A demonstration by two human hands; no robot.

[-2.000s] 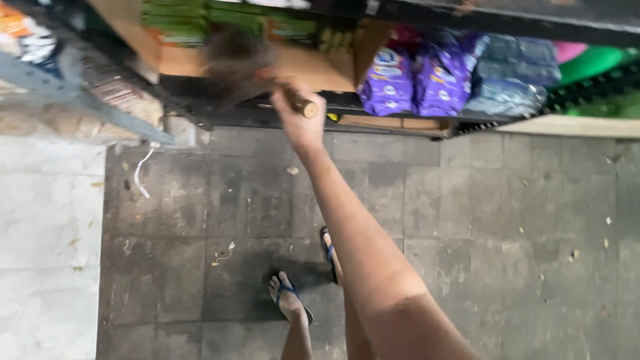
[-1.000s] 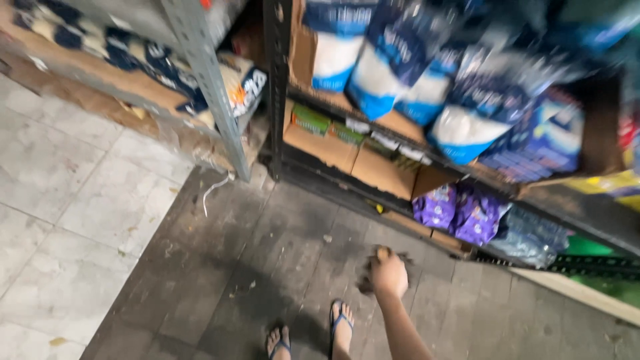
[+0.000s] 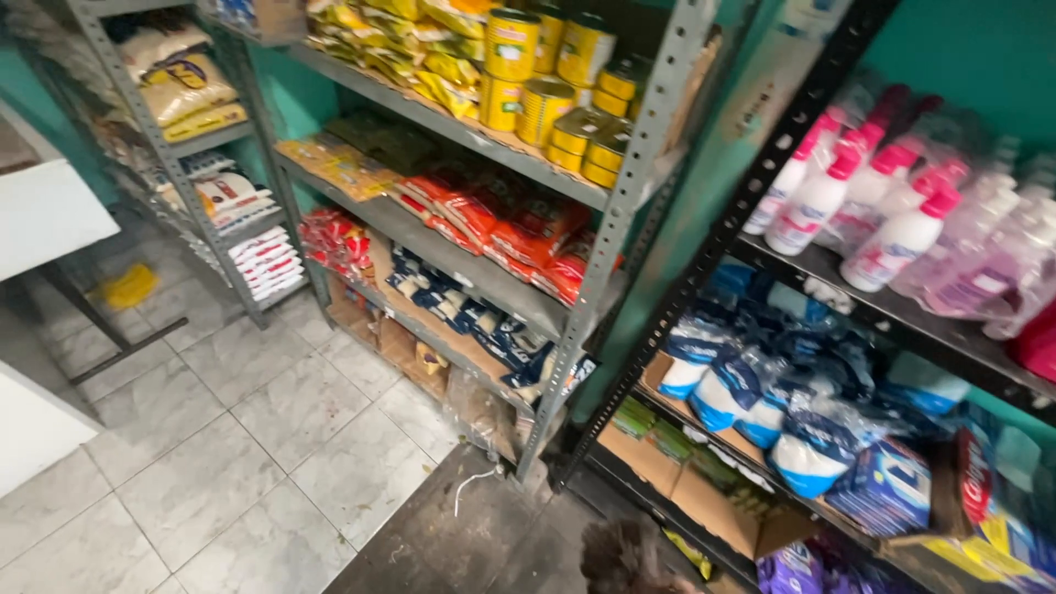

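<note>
A brown, bushy duster head [image 3: 623, 554], probably feathers, shows at the bottom edge, right of centre, over the dark floor and close to the low front of the black shelf unit [image 3: 660, 330]. Its handle is out of frame, and neither of my hands can be seen. Beside the duster, the lowest black shelf holds open cardboard boxes [image 3: 714, 499] with green packs. Blue-and-white bags [image 3: 813, 450] lie on the shelf above, and white bottles with pink caps [image 3: 895, 235] stand higher up.
A grey metal shelf unit [image 3: 615, 223] holds yellow cans [image 3: 510, 70], red-orange bags [image 3: 536, 227] and dark blue packs [image 3: 470, 313]. A white cord [image 3: 470, 487] lies on the floor near its post. White furniture [image 3: 49, 214] stands at the left.
The view has swung up and left. My right hand, seen earlier holding the duster at the low shelf and then over the floor, has left the view.
</note>
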